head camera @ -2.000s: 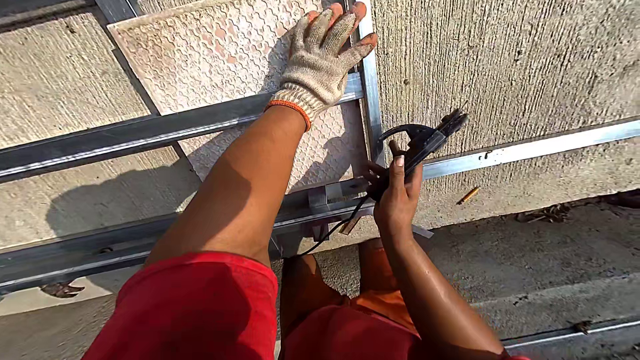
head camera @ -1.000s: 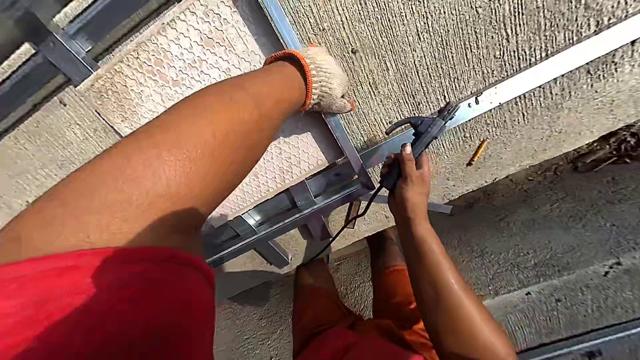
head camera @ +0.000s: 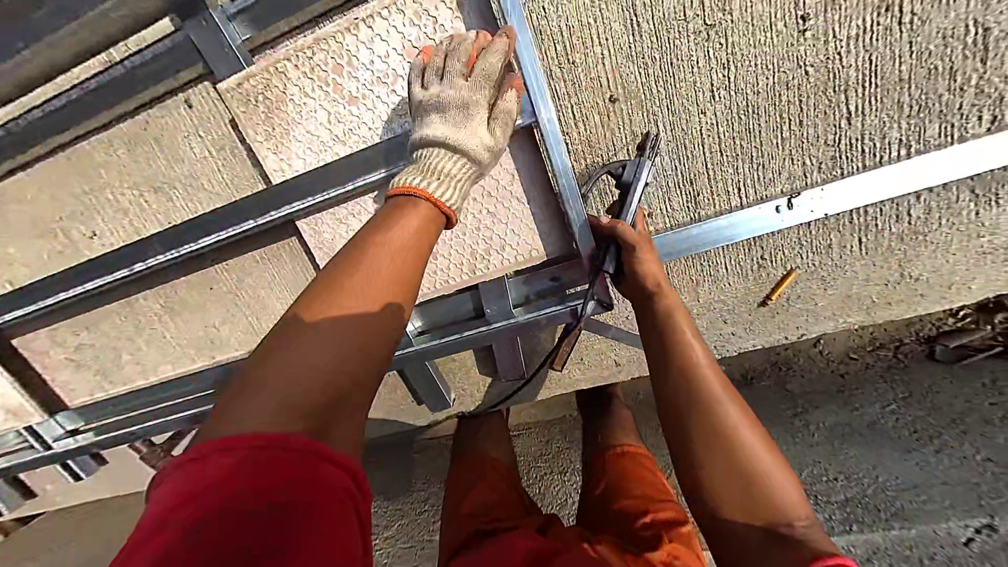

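Observation:
My left hand wears a knit work glove with an orange cuff edge. It lies on the metal frame where a long channel meets the end bar, its fingers against that bar; whether they grip it is hard to see. My bare right hand is closed around a black welding electrode holder, beside the frame's lower right corner. The holder's jaws point up and hold no visible rod. A black cable runs down from it past the corner.
Beneath the frame are patterned tiles and ribbed concrete. A flat metal strip stretches right from the corner. A small yellow stick-like object lies below it. The slab's edge drops to a lower concrete surface, with debris at right.
My gloved left hand was lower on the end bar one second ago and is now up at the channel joint. The electrode holder in my right hand points more steeply upward.

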